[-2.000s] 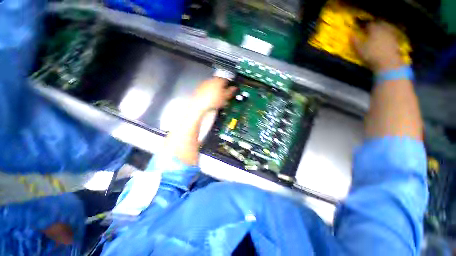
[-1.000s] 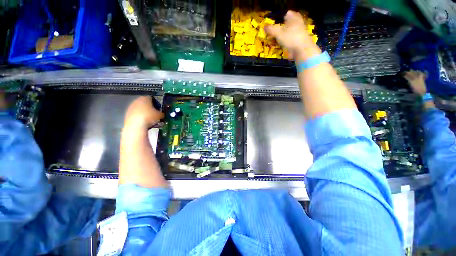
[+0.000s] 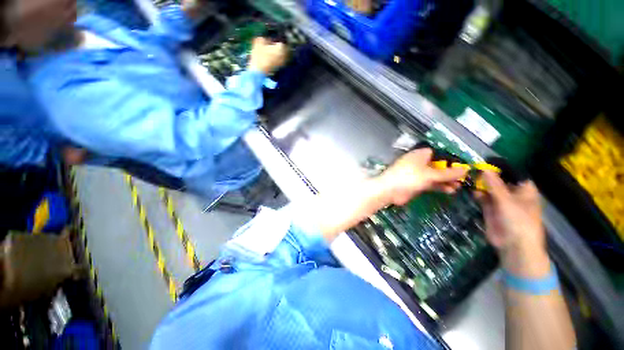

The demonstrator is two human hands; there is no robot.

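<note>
The green circuit board [image 3: 431, 232] lies in its black carrier on the line, right of centre; the picture is blurred. Yellow blocks [image 3: 487, 180] show between my two hands above the board's far part. My left hand [image 3: 417, 178] has its fingertips on a yellow block at the left. My right hand [image 3: 510, 208], with a light blue wrist band [image 3: 531, 281], pinches yellow blocks at the right. The exact number of blocks and whether any touches the board cannot be told. A dark piece shows by my left fingers.
The bin of yellow blocks [image 3: 599, 167] stands at the right behind the rail [image 3: 383, 85]. A blue bin [image 3: 376, 27] is at the top. A co-worker in a blue smock [image 3: 137, 102] works at another board [image 3: 236, 55] at upper left. Striped floor lines [image 3: 147, 225] run at lower left.
My right hand has come from the yellow bin to above the board with yellow blocks. My left hand has moved to meet it. The view has swung left, showing the co-worker and floor.
</note>
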